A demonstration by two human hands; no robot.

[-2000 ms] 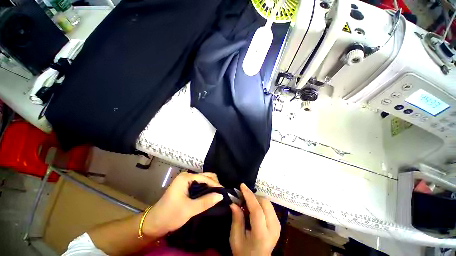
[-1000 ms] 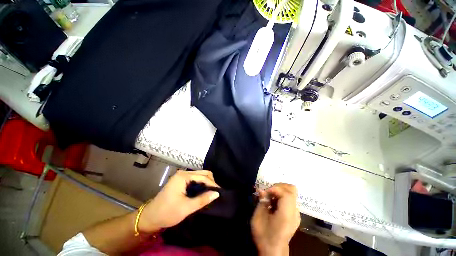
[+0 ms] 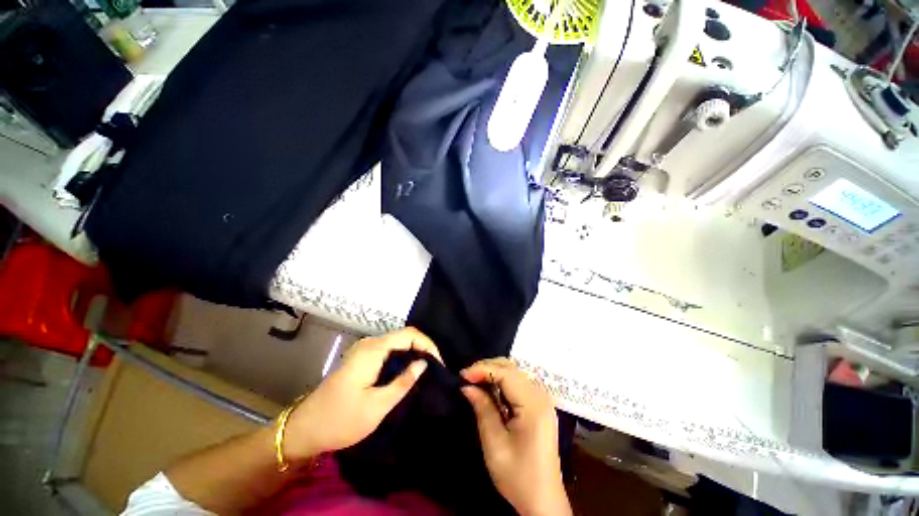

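A dark garment piece (image 3: 264, 151) lies over the table and hangs over its front edge toward my lap. Its shinier blue-grey part (image 3: 482, 191) lies beside the needle under the lamp. My left hand (image 3: 365, 388) pinches a fold of the black cloth between thumb and fingers. My right hand (image 3: 512, 415) is close to its right, thumb and fingertips together at the cloth. A small dark object shows between its fingers, probably snips, largely hidden. I cannot tell whether they touch the cloth.
The white sewing machine (image 3: 746, 111) with a lit screen stands at the right. A white lamp (image 3: 518, 101) and yellow-green fan (image 3: 556, 14) are beside its head. A red stool (image 3: 45, 302) is at the left below the table (image 3: 645, 363). A black box (image 3: 55, 71) stands at the far left.
My right hand moved right, away from my left hand, then came back left to the cloth. My left hand shifted slightly up with the fold. The cloth on the table looks almost unchanged.
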